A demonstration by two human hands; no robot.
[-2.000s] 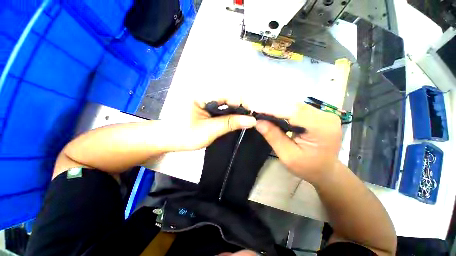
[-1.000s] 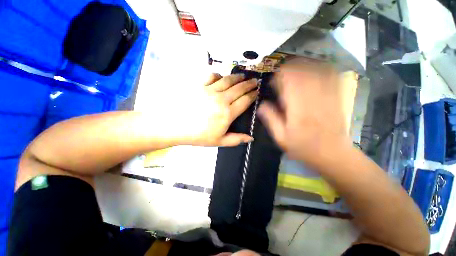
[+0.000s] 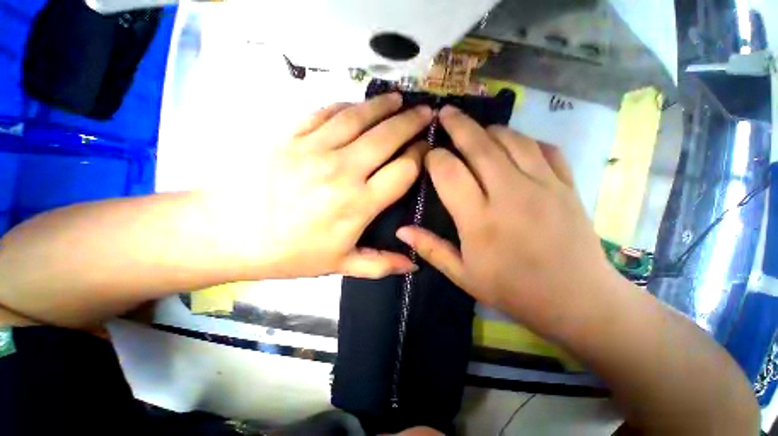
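Observation:
A long black fabric panel (image 3: 367, 341) lies on the pale machine plate, its far end at the brassy presser foot area (image 3: 456, 72). A thin metal chain (image 3: 403, 319) runs down its middle. My left hand (image 3: 341, 183) lies flat on the panel's left side, fingertips near the far end. My right hand (image 3: 512, 213) lies on the right side, its fingertips close to the left hand's beside the chain. Both hands press the fabric down. The part of the chain under the fingers is partly hidden.
The white sewing machine head (image 3: 341, 34) hangs over the far end. Blue crates (image 3: 77, 179) with a black pouch (image 3: 81, 60) stand at left. Yellow tape (image 3: 629, 162) edges the plate. A green-handled tool (image 3: 629, 258) and clear plastic sheeting (image 3: 725, 213) are at right.
The panel went from being held in both hands near the lap to lying flat under the machine head. My right hand has settled on it, and the view has moved closer.

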